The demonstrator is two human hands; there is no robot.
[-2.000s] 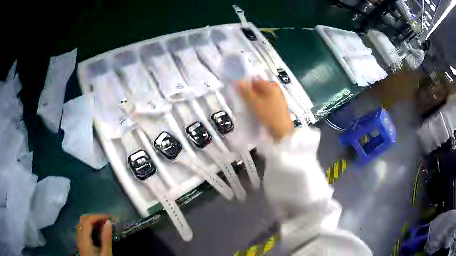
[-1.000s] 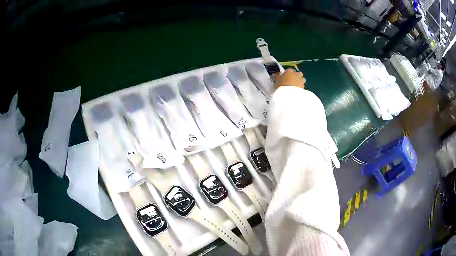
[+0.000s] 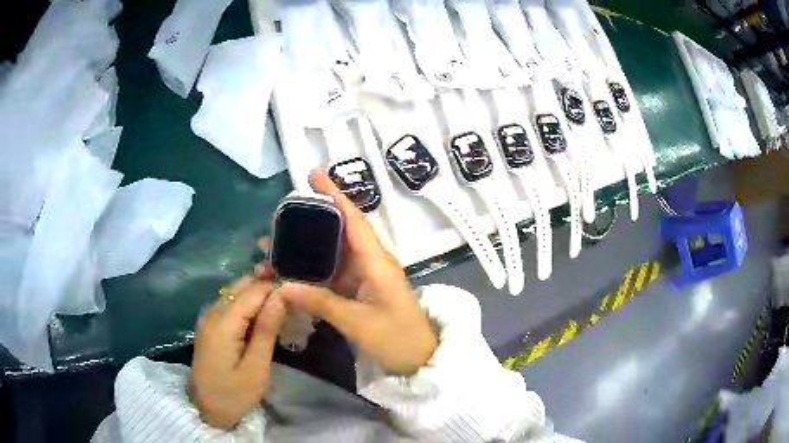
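Note:
A smartwatch [image 3: 307,240] with a dark square face and pale case is held up in front of me, left of the tray's near edge. My right hand [image 3: 368,290] grips it from the right side. My left hand [image 3: 238,342], with a yellow ring, has its fingertips at the watch's lower left edge; part of a pale strap hangs below between the hands. The white blister tray [image 3: 415,247] holds several bare watches [image 3: 471,156] with straps over its near edge. White sleeves [image 3: 445,52] cover its far slots.
Loose white sleeves [image 3: 65,199] lie heaped on the green mat [image 3: 164,251] at left, with single ones [image 3: 234,104] beside the tray. Another tray with white sleeves [image 3: 714,91] is at far right. A blue stool [image 3: 705,242] stands on the grey floor near yellow-black tape [image 3: 588,320].
My right hand has come back from the tray's far right corner and now holds a watch near me. My left hand is in view beside it. The view has shifted, so the tray appears higher and farther right.

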